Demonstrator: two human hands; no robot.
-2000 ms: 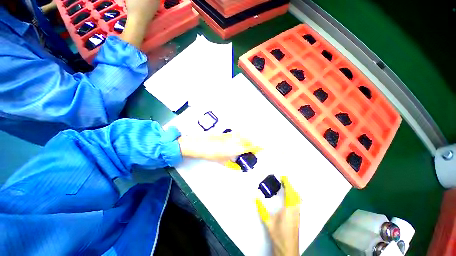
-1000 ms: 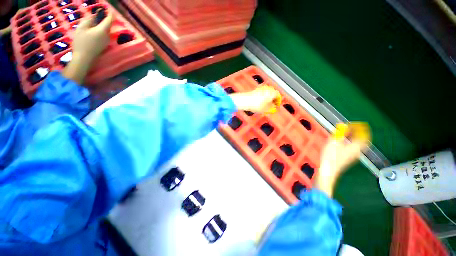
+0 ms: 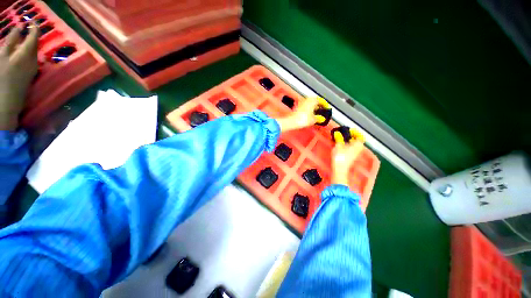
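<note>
The red-orange foam tray (image 3: 305, 157) lies in front of me with black watch units in several of its pockets. My left hand (image 3: 308, 114), with yellow finger cots, holds a black watch unit (image 3: 323, 115) at the tray's far edge. My right hand (image 3: 347, 148), also with yellow finger cots, has its fingertips on another black unit (image 3: 341, 134) just to the right. On the white work mat (image 3: 224, 233) nearer me lie a black unit (image 3: 183, 276) and part of another at the bottom edge.
A tall stack of foam trays (image 3: 174, 41) stands at the back left. Another person's hand (image 3: 17, 73) is over a filled foam tray (image 3: 70, 81) at the left. White sheets (image 3: 99, 134) lie beside it. A labelled white cylinder (image 3: 483, 189) and another foam tray (image 3: 483, 265) are at the right.
My hands have moved from the white mat to the foam tray's far edge. Both are now at black units, close together. The view has shifted to the right.
</note>
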